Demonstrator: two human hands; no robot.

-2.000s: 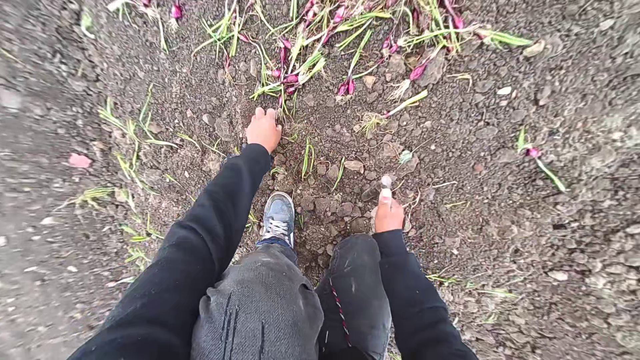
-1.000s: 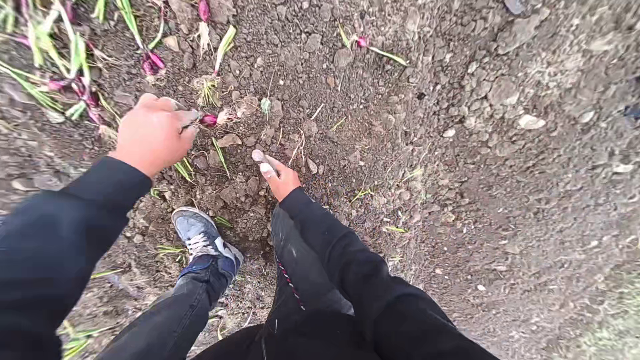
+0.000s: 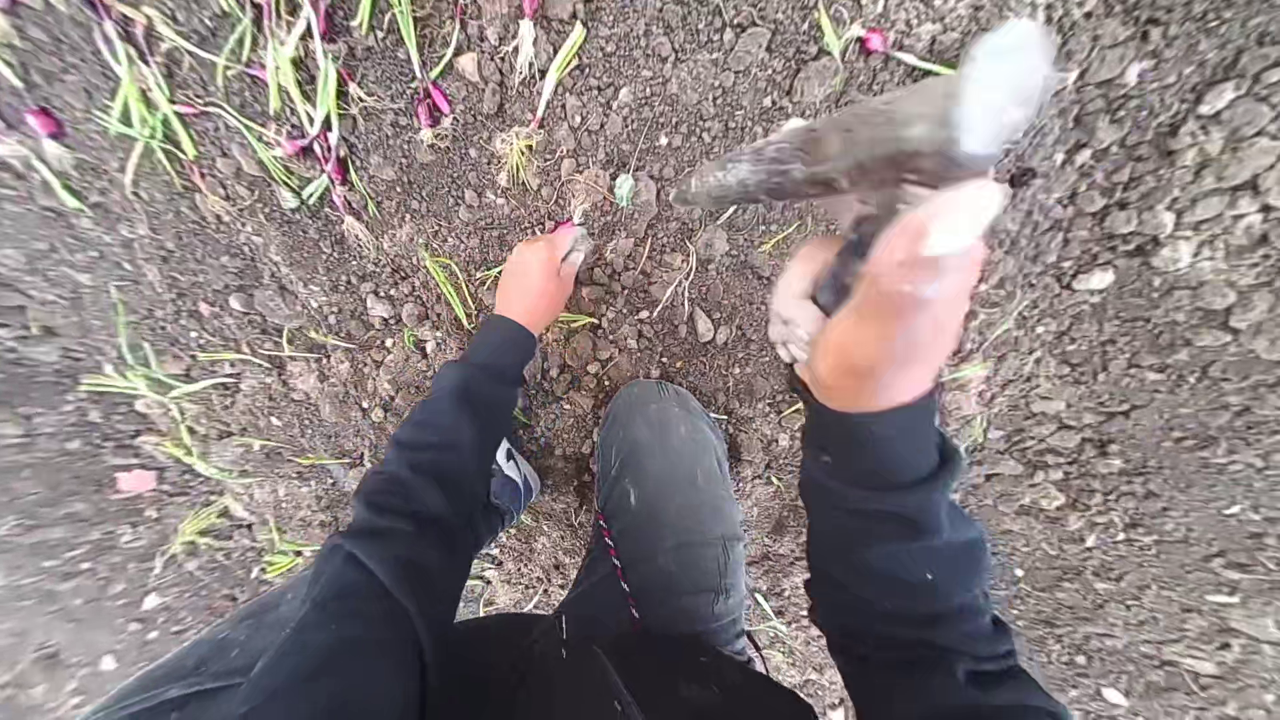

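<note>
Low over the soil, my left hand [image 3: 540,275] is closed on a small red onion [image 3: 567,226], whose bulb and pale roots show at the fingertips. My right hand [image 3: 890,290] is raised close to the camera, its fingers wrapped round a soil-covered hand tool [image 3: 830,160] with a pointed end aimed left. A whitish, blurred part lies at the tool's other end; the exact kind of tool cannot be told. Nearest my left hand on the ground are a cut or uprooted plant with yellowish roots [image 3: 520,155] and thin green shoots [image 3: 450,285].
Red onions with green leaves [image 3: 325,150] lie scattered at the upper left, and one more [image 3: 875,41] at the upper right. Green shoots [image 3: 170,390] stand at left. My knee [image 3: 665,480] and shoe [image 3: 515,468] are close below my hands. Small stones dot the soil.
My right hand has risen from near the ground toward the camera, and the tool's pointed end now shows. My left hand remains low with the onion seen at its fingers one second ago.
</note>
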